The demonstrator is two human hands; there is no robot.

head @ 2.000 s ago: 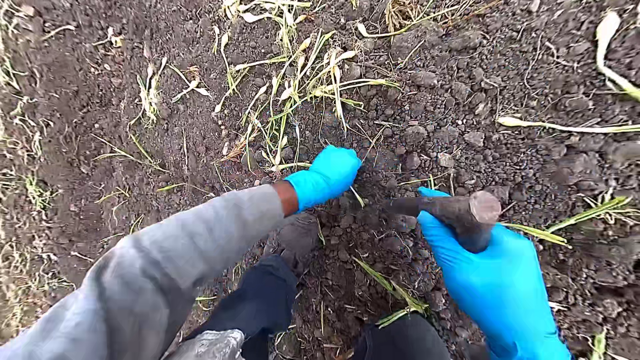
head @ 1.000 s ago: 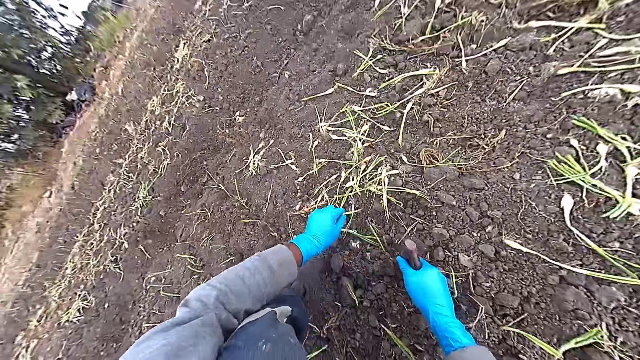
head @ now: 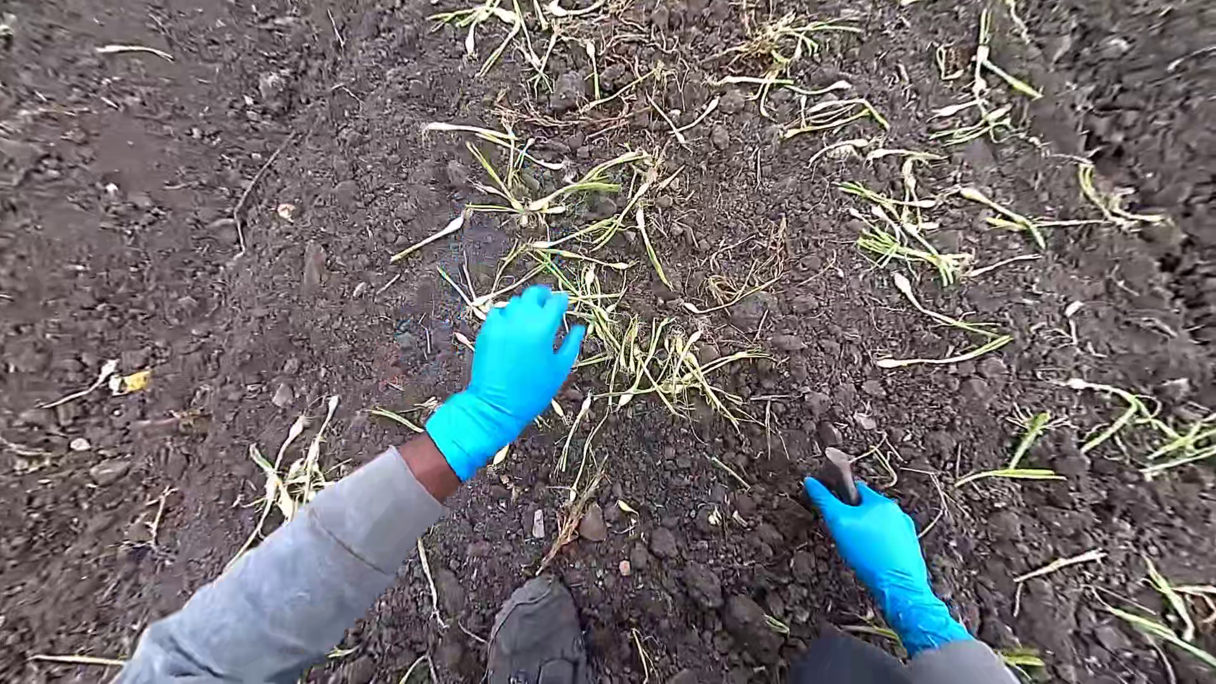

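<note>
My left hand [head: 521, 359], in a blue glove, hovers over a loose pile of uprooted bulb seedlings [head: 655, 366] with thin green and pale leaves. Its fingers are spread, and nothing shows between them. On the right, my right hand [head: 874, 541], gloved in the same blue, grips a hand tool by its dark handle [head: 840, 473] close to the soil. The tool's working end is hidden.
Dark, cloddy soil [head: 190, 285] surrounds the pile. More uprooted seedlings [head: 902, 237] lie scattered at the upper right, and a small bunch [head: 290, 475] lies at the left. My shoe [head: 539, 632] stands at the bottom centre. A yellow leaf [head: 136, 381] lies far left.
My left hand, closed near the soil one second ago, now has its fingers apart above the seedling pile. My right hand still holds the tool. The view has turned considerably.
</note>
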